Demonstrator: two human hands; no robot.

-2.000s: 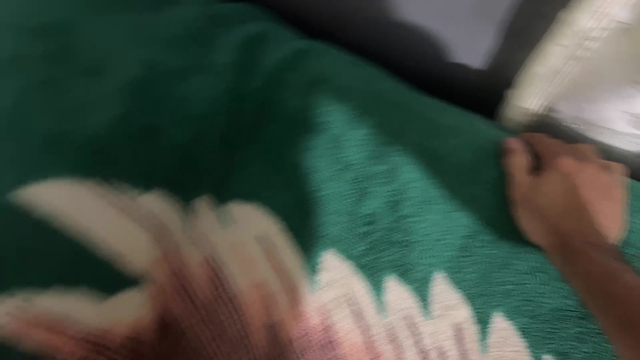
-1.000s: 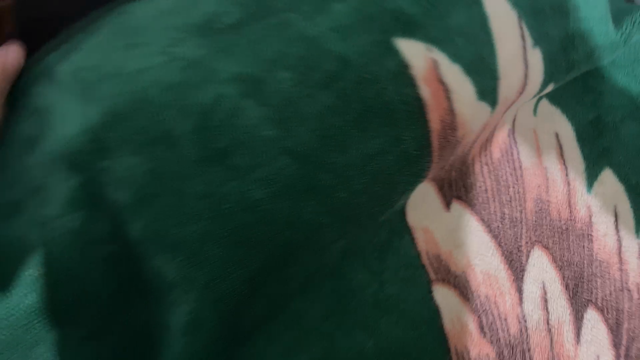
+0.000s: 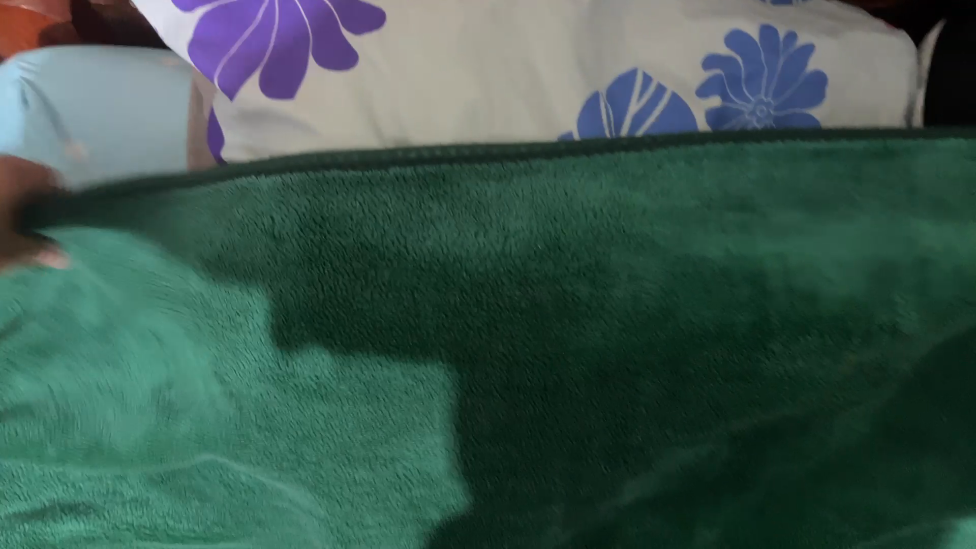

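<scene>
A green plush blanket fills most of the head view, with its dark hemmed edge running across the upper part. At the left border my left hand grips that edge, fingers above and below it; the hand is blurred and partly cut off by the frame. Light and shadow fall on the pile in patches. My right hand is out of view.
Beyond the blanket's edge lies a white pillow or cushion with purple and blue printed flowers. A light blue pillow or cushion is at the upper left, with something orange-red behind it. The upper right corner is dark.
The view has shifted a lot, from the blanket's printed feather-like or leafy pattern to its plain green edge. The left hand now shows holding the hem; the right-side hand seen two seconds ago is gone.
</scene>
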